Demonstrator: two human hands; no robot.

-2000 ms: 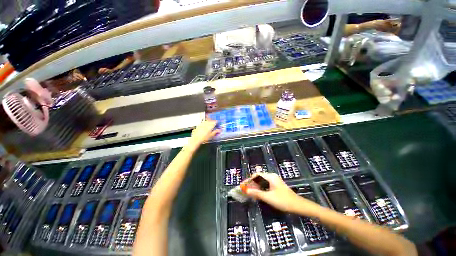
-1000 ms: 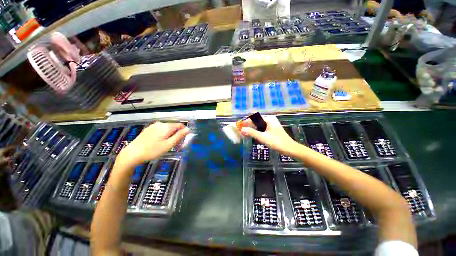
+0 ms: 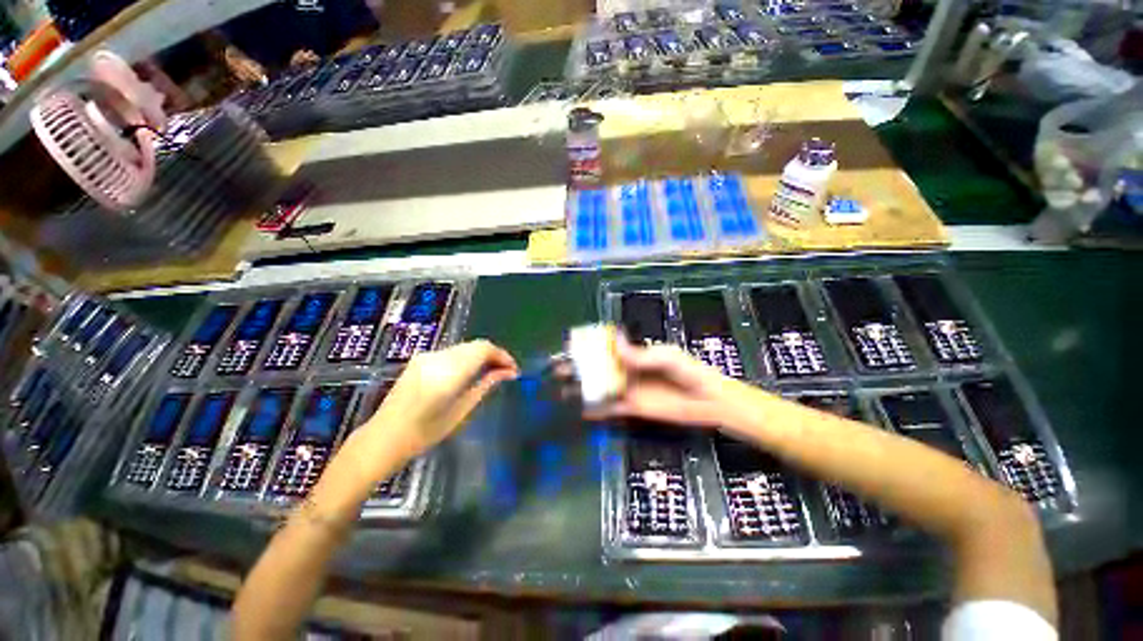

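My left hand [image 3: 458, 386] pinches the edge of a clear film sheet with blue prints [image 3: 533, 438], blurred, between the two trays. My right hand [image 3: 652, 382] holds a small white and orange squeegee card [image 3: 597, 363] over the sheet's upper right part. The right blister tray [image 3: 834, 548] holds black keypad phones with dark screens [image 3: 757, 495]. The left blister tray [image 3: 461, 307] holds phones whose screens look blue [image 3: 313, 426]. My left forearm and hand hide part of the left tray. My right arm covers some phones of the right tray.
On the tan board [image 3: 909, 213] are a stack of film sheets [image 3: 664, 213], a white bottle [image 3: 802, 184], a darker bottle [image 3: 584, 147] and a white-blue block [image 3: 845, 212]. A pink fan [image 3: 94, 138] and stacked trays stand left. A plastic bag [image 3: 1090, 150] lies right.
The view has shifted slightly. The blurred film sheet hangs lower and nearer me. My left hand has moved right, towards the sheet. The card in my right hand now shows its white face.
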